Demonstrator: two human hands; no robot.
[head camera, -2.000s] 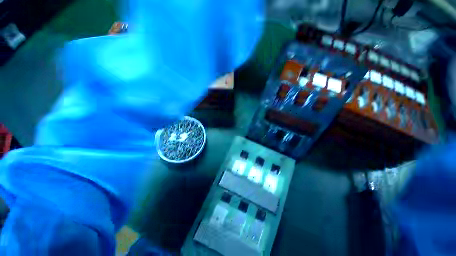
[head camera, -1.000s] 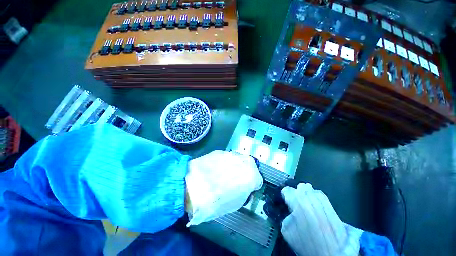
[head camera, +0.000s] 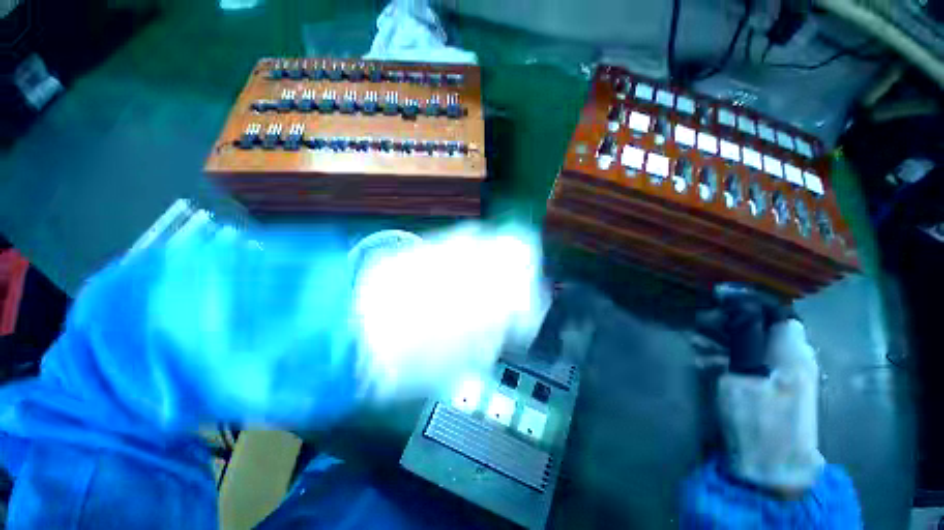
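Observation:
My left hand (head camera: 455, 305), white-gloved and blurred, reaches over the fixture and covers part of the white screw dish (head camera: 385, 242). Its dark fingertips meet a blurred dark flat shape (head camera: 647, 357), apparently the locating plate. My right hand (head camera: 771, 414), also gloved, is at the right with its dark fingers closed around a dark object, apparently the electric screwdriver (head camera: 747, 311). Between the hands, finned silver heat sinks (head camera: 487, 447) sit in the fixture (head camera: 471, 484), with white squares and small dark squares on the plate surface. The left hand hides the fixture's upper left part.
The left orange-brown tray stack (head camera: 347, 192) bears rows of black legged transistors. The right stack (head camera: 662, 233) bears white squares and small silvery pieces. Silver blocks (head camera: 171, 223) lie partly behind my left sleeve. Cords and clear plastic lie at the back right.
The dark plate has left its leaning place on the right stack. My left hand has moved up off the heat sinks; my right hand has moved right, away from the fixture.

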